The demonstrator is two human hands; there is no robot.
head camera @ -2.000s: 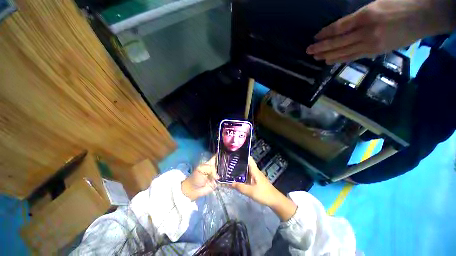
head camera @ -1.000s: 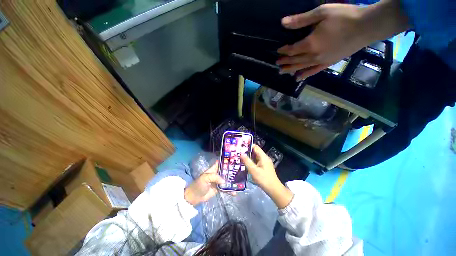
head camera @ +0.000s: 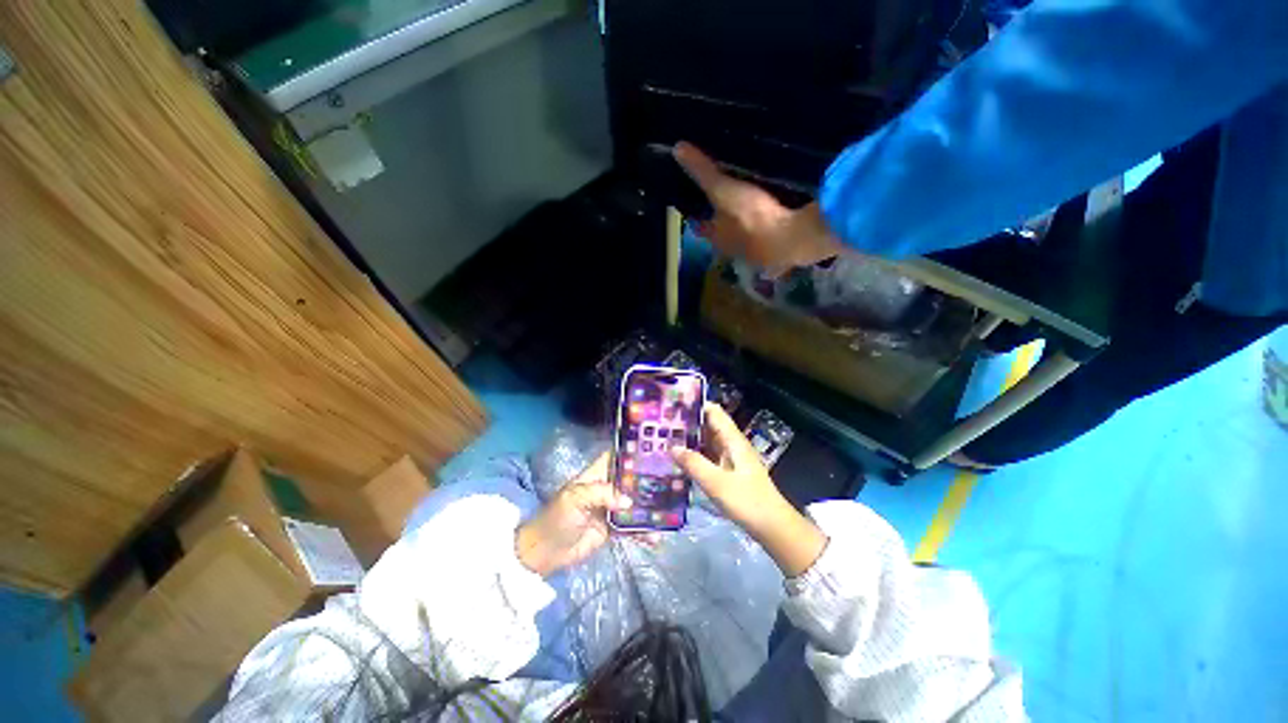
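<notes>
A smartphone with a lit screen of small icons is held upright over my lap. My left hand grips its lower left edge. My right hand is at its right edge, with the thumb over the lower part of the screen; its other fingers are partly hidden. Clear, crinkled bubble bags lie on my lap below the phone. Behind the phone, a black tray on the floor holds several electronic modules, partly covered by the phone and my right hand.
Another person's blue sleeve and hand reach in from the right, in front of a tray cart. A carton with clear plastic sits on its lower shelf. A wood-grain panel and open carton are at left.
The phone screen went from a lock picture to icons, and my right thumb moved onto it. The other person's arm reached further in, its hand moving left and down, and now covers the cart's tray modules.
</notes>
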